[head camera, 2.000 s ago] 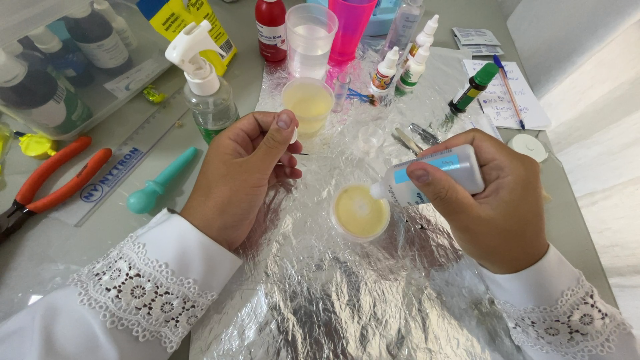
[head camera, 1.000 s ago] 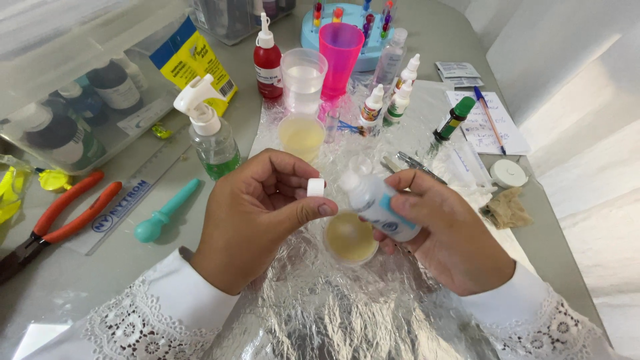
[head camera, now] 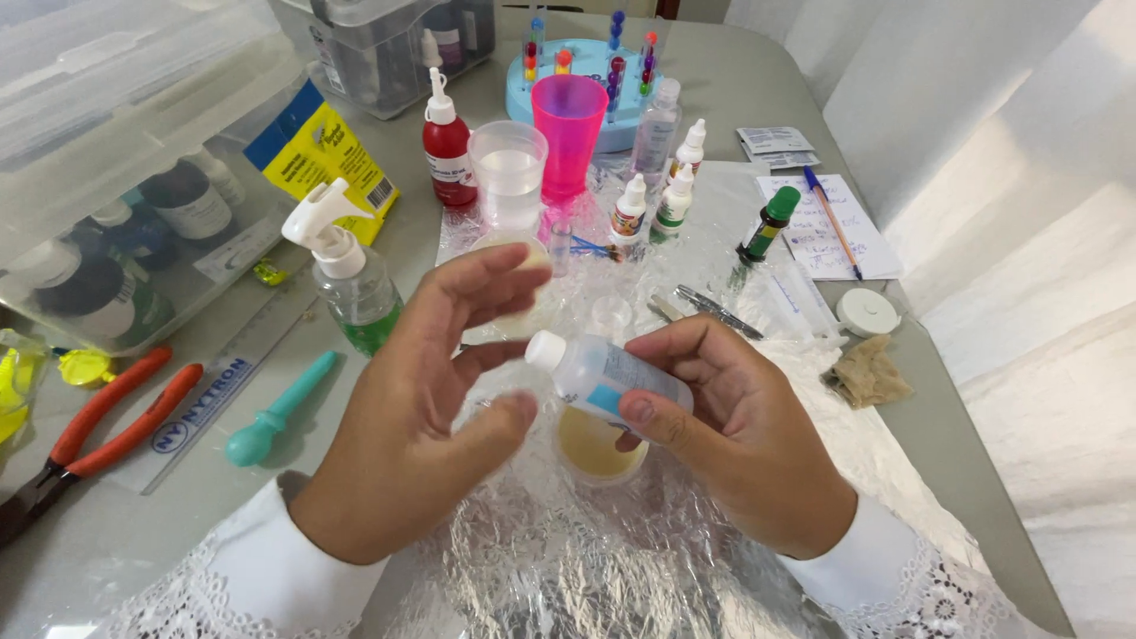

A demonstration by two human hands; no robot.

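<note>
A small white plastic bottle with a blue and grey label (head camera: pixel 612 382) lies tilted in my right hand (head camera: pixel 745 435), held between thumb and fingers. Its white cap (head camera: pixel 545 351) is on and points toward my left hand (head camera: pixel 417 417), which holds nothing, fingers spread and not touching the bottle. Below the bottle, a small cup of yellowish liquid (head camera: pixel 599 448) stands on crinkled foil, partly hidden by the bottle and my right fingers. Another pale cup (head camera: pixel 532 253) is mostly behind my left fingers.
Ahead stand a red bottle (head camera: pixel 448 151), a clear cup (head camera: pixel 508 173), a pink cup (head camera: pixel 568 133) and dropper bottles (head camera: pixel 673 202). On the left are a spray bottle (head camera: pixel 355 293), a teal dropper (head camera: pixel 282 408), pliers (head camera: pixel 98 426) and a plastic bin (head camera: pixel 177 266). Tweezers (head camera: pixel 719 311) lie at right.
The bottle, tipped over the cup two seconds ago, now has its white cap on. My left hand, which held the cap, has let it go and opened. The view has shifted.
</note>
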